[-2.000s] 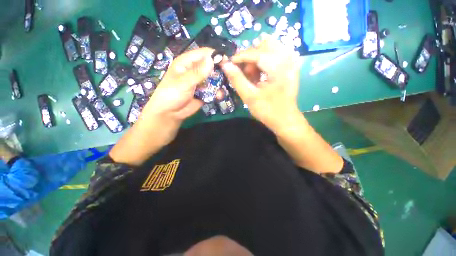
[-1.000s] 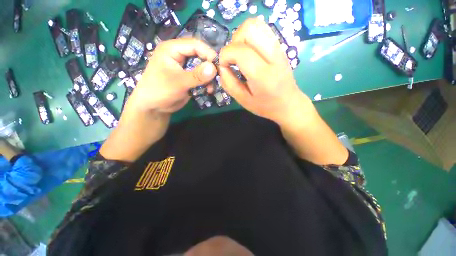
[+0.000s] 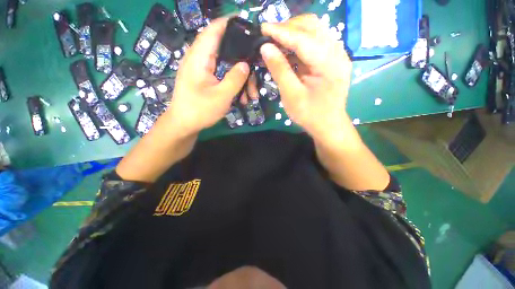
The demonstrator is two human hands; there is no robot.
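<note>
A black phone housing (image 3: 240,40) is held between my two hands above the bench, with a silvery-blue part showing at its lower left edge. My left hand (image 3: 208,84) grips its left side, with the thumb below it. My right hand (image 3: 308,70) touches its right edge with thumb and index finger. Whether a small part is between those fingertips cannot be told. Several half-assembled phones (image 3: 160,56) with silvery-blue boards lie left of my hands. White discs (image 3: 139,83) lie among them.
A blue tray (image 3: 350,28) with a white block stands at the right. A thin pale stick (image 3: 379,69) lies below it. More phones (image 3: 439,83) lie further right. A cardboard box (image 3: 491,163) is below the bench edge. A person's blue sleeve (image 3: 12,195) shows at the left edge.
My fingertips were close together over the work. Now they are further apart, and the black housing shows dark between my hands. My right hand has shifted slightly right.
</note>
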